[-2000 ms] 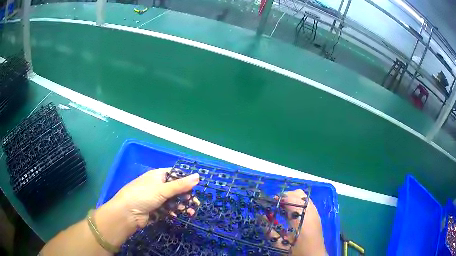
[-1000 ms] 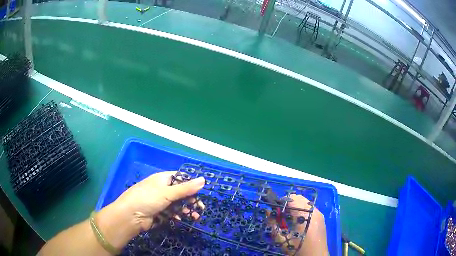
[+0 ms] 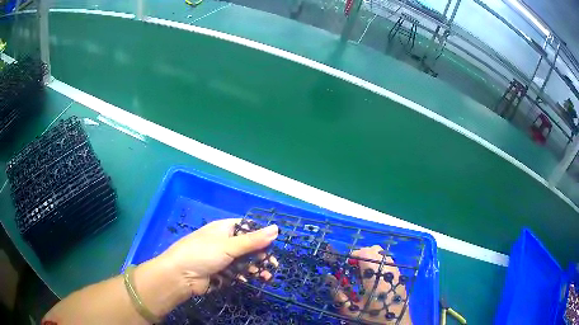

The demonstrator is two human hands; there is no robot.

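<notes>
My left hand grips the left edge of a black sprue frame, thumb on top, and holds it over the blue parts tray. My right hand is under the frame's right part, seen through its grid, closed around red-handled nippers. The nippers' jaws are hard to make out against the frame. The frame's upper rows show mostly bare runners, with round black parts at the lower right. Tiny black moulded parts lie in the tray below the frame and at its left.
A stack of black sprue frames stands left of the tray, with another black stack beyond it. A yellow-handled tool lies right of the tray. A second blue bin is at the far right. Metal posts and stools stand beyond the green bench.
The view has shifted slightly. The frame and both hands sit a little further right in the picture. Fewer parts remain in the frame's upper rows. Both hands keep their hold.
</notes>
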